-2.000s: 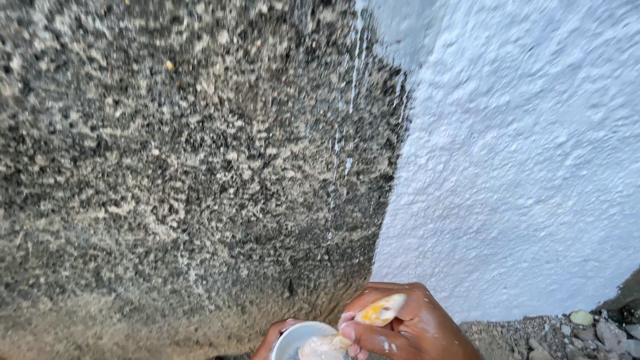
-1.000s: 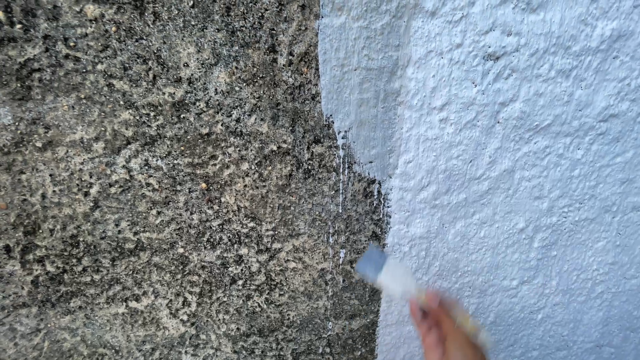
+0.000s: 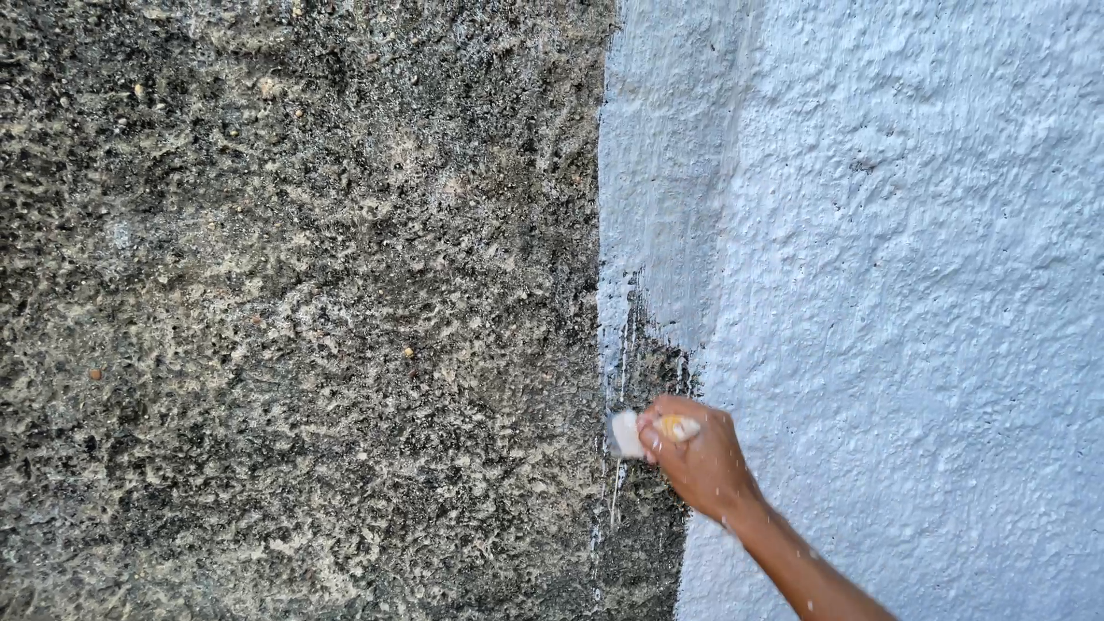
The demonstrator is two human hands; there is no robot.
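My right hand point(image 3: 694, 453) is closed around the handle of a paintbrush point(image 3: 628, 434), low and right of centre. The handle is yellowish and smeared with white paint, and the brush head points left against the wall. Around it lies a strip of dark rough wall point(image 3: 642, 535) with thin white streaks. Right of this strip spreads the white painted wall point(image 3: 906, 285), its edge running upward above the brush. White specks dot my hand and forearm. My left hand is out of the frame.
Bare, coarse grey and black wall surface point(image 3: 328, 302) fills the left side, with small pebbles embedded in it. A greyer white painted band point(image 3: 668, 172) runs down between the bare part and the brighter white part.
Two seconds ago both hands were low in view, the brush at a white container. The right hand has since brought the brush up to the wall. The left hand and container have left view.
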